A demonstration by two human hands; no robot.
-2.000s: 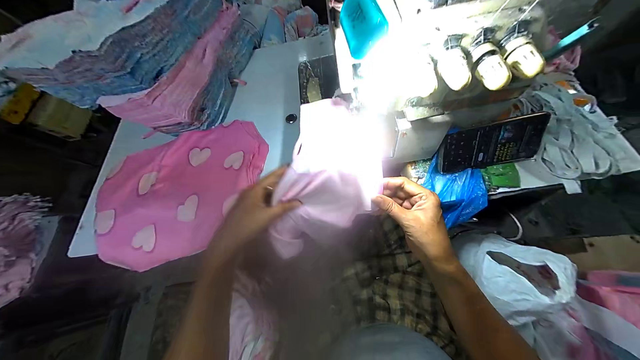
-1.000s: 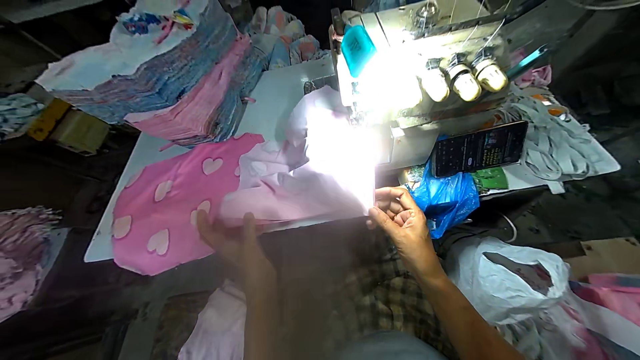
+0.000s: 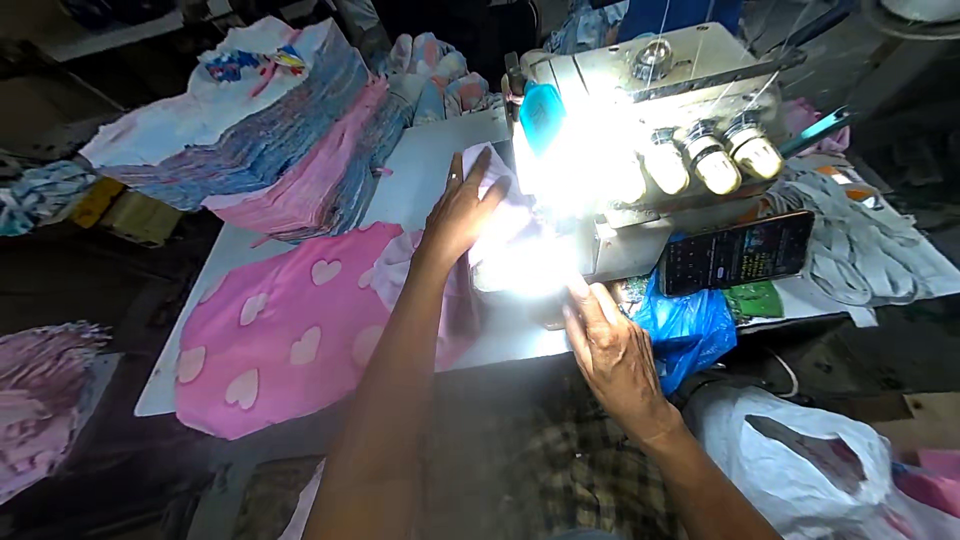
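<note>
An overlock sewing machine [image 3: 645, 82] stands at the upper right of the white table, its lamp glare hiding the needle area. Pale pink fabric [image 3: 491, 176] lies left of the machine and runs into the glare. My left hand [image 3: 461, 206] rests on this fabric with its fingers apart. At the front of the machine is my right hand [image 3: 611, 349], its fingertips at the edge of the glare; whether they pinch anything cannot be seen. A pink fabric piece with pale hearts [image 3: 289, 330] lies flat on the table at the left, partly beside the pale fabric.
Stacked cut fabric [image 3: 247, 135] covers the table's back left. A phone [image 3: 739, 251] leans right of the machine above a blue plastic bag [image 3: 686, 330]. Grey fabric strips [image 3: 862, 240] lie farther right. A white plastic bag [image 3: 787, 450] sits below the table's right side.
My left hand has moved up and away from me, from the near edge of the pale fabric to its far part. The pale fabric now covers less of the heart-patterned piece.
</note>
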